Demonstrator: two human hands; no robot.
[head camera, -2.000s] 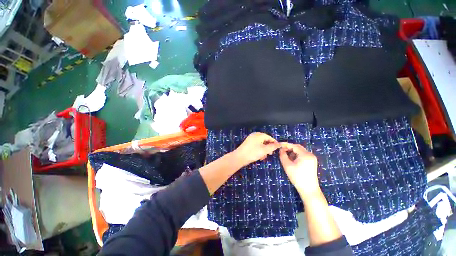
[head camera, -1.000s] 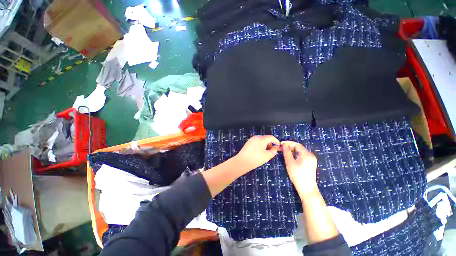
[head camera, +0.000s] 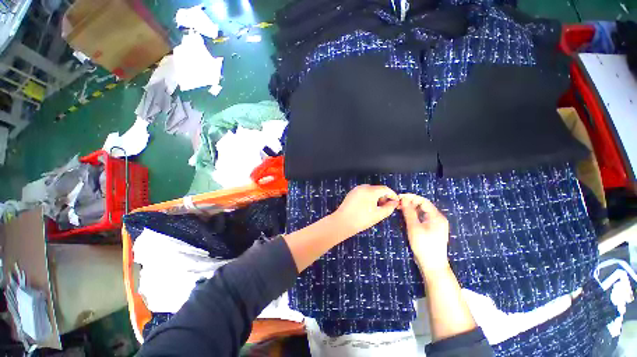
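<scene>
Tweed panels (head camera: 517, 230), navy-black with white check, lie flat in front of me with curved lower edges. Plain black backing (head camera: 356, 118) covers their upper part in two pieces with a narrow gap between them. My left hand (head camera: 364, 208) and my right hand (head camera: 427, 226) are over the left tweed panel, below the backing. Their thumbs and fingertips meet. Anything between the fingertips is too small to make out. White cloth (head camera: 370, 344) shows under the lower edge of the tweed.
An orange crate (head camera: 130, 279) with white and black pieces stands at the left. A red basket (head camera: 126, 192), scraps (head camera: 192, 63) and a cardboard box (head camera: 115, 38) are on the green floor. A pale worktable (head camera: 614, 97) is at the right. Another tweed panel (head camera: 559, 335) lies at lower right.
Both hands have shifted slightly to the right over the tweed, with fingertips still together. The panels and backing lie almost as before.
</scene>
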